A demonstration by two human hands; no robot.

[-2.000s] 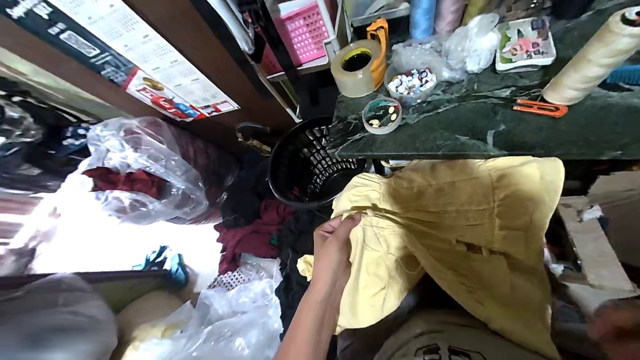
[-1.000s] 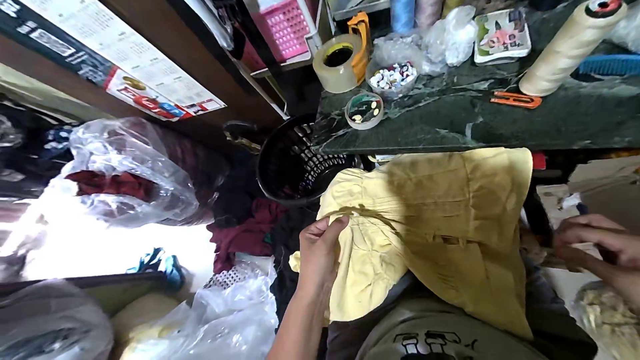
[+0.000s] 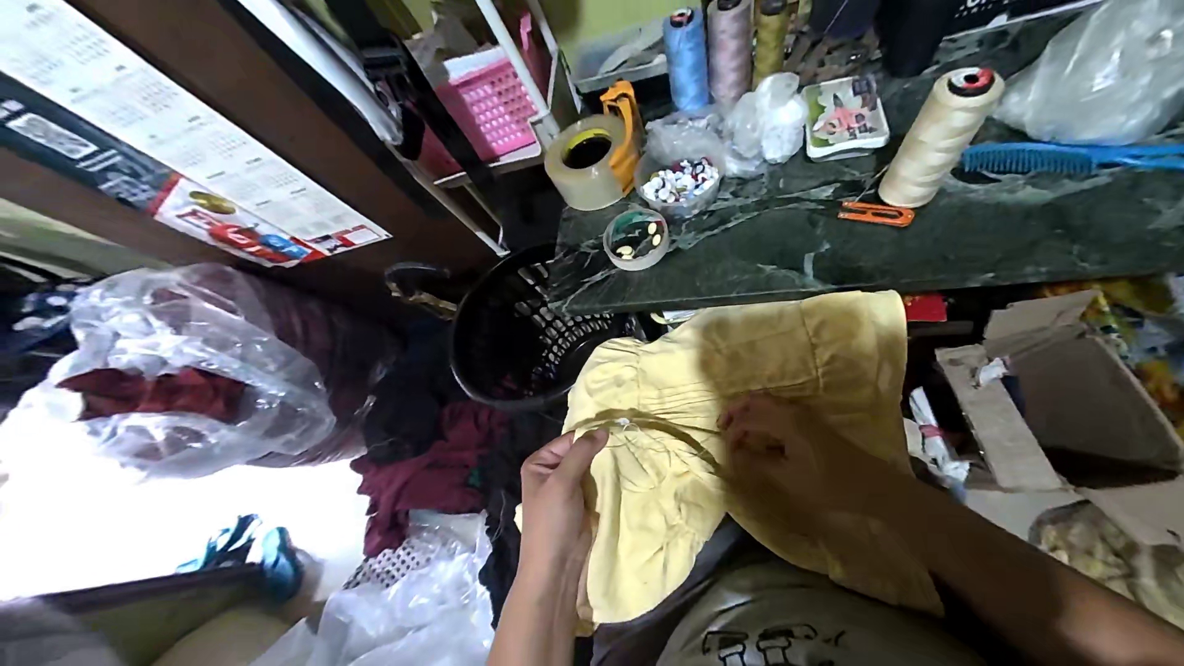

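Observation:
A gathered yellow fabric garment [image 3: 786, 347] lies over my lap, its far edge by the stone counter. My left hand [image 3: 560, 481] pinches a fold of it between thumb and fingers at the left. Right beside those fingertips a small white button-like piece [image 3: 624, 424] shows on the fold. My right hand [image 3: 763, 435] is over the middle of the garment, in shadow, with its fingers bent; whether it holds cloth, a needle or nothing cannot be made out.
The dark green marble counter [image 3: 740, 277] carries a tape roll [image 3: 585, 162], a tub of buttons [image 3: 680, 185], a round dish [image 3: 635, 239], an orange thread snipper [image 3: 876, 214], a cream thread cone [image 3: 941, 139] and a blue comb [image 3: 1027, 159]. Below stand a black basket [image 3: 462, 347] and a cardboard box [image 3: 1017, 444].
My right hand has come in from the right side to over the yellow garment. My left hand keeps its pinch on the fold.

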